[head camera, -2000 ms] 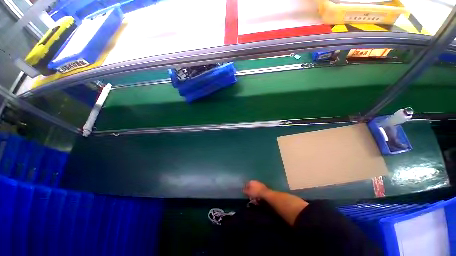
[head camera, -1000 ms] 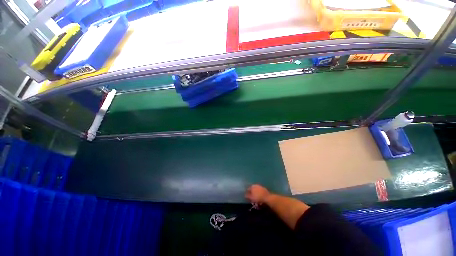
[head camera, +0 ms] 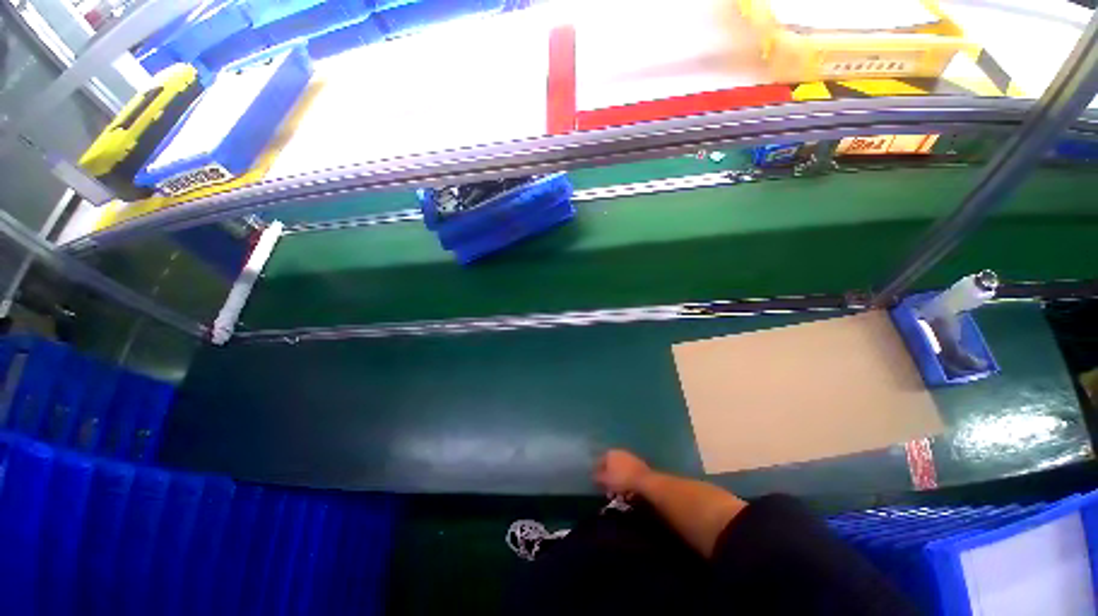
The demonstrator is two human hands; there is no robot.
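Note:
My right hand (head camera: 619, 472) rests at the front edge of the dark green bench (head camera: 361, 415), with its fingers curled down. The frames do not show whether it holds anything. A pale coiled cord (head camera: 526, 538) hangs below the bench edge, left of the hand. A tan cardboard sheet (head camera: 807, 391) lies flat on the bench to the right of the hand. My left hand is not in view.
A blue bin (head camera: 924, 343) with a white bottle stands right of the cardboard. Blue totes (head camera: 512, 226) with black parts sit on the green conveyor. Stacked blue totes (head camera: 181, 529) fill the lower left. A metal rail (head camera: 602, 142) and a yellow tray (head camera: 861, 54) are above.
The whole view has shifted, so the bench and shelf items appear slightly lower. The right hand stays at the bench edge.

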